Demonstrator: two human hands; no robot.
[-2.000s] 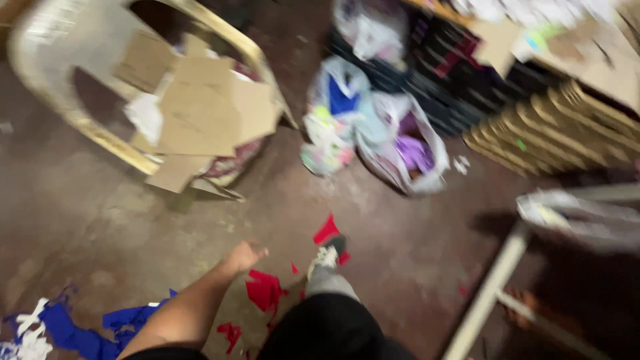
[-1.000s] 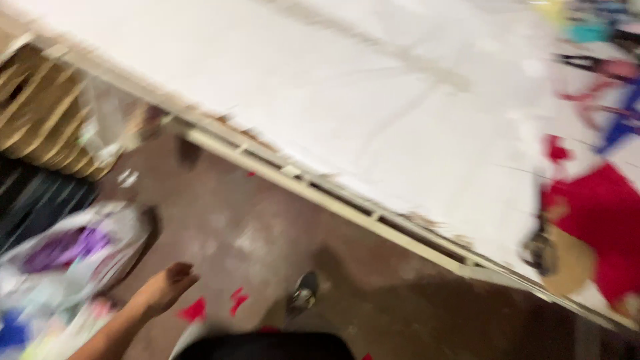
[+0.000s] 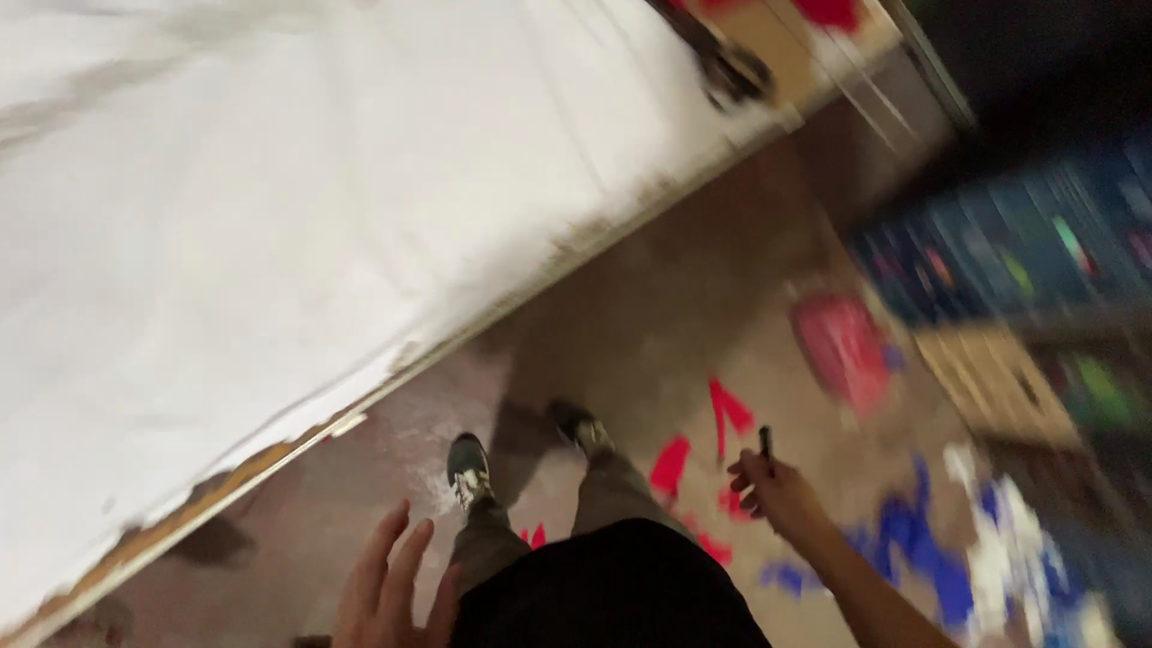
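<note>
My left hand [image 3: 391,585] is at the bottom, left of my legs, its fingers apart and nothing in it; the lower part is cut off by the frame edge. My right hand [image 3: 763,486] hangs over the floor at the right, its fingers curled around a small dark object [image 3: 766,443], perhaps a pen or marker, whose end sticks up. Red scraps [image 3: 670,465] lie on the floor beside that hand. A large table with a white covering [image 3: 270,198] fills the upper left. Dark-handled scissors [image 3: 733,72] rest near its far corner.
Blue and white scraps [image 3: 927,549] are heaped on the floor at the lower right. A blurred red or pink bundle [image 3: 841,351] lies near shelving [image 3: 990,378] at the right. The table's edge [image 3: 504,310] runs diagonally past my feet. Tan material lies under the scissors.
The view has swung widely from a chair and bags, across the white table, to its far corner and the shelving. My left hand has come into view.
</note>
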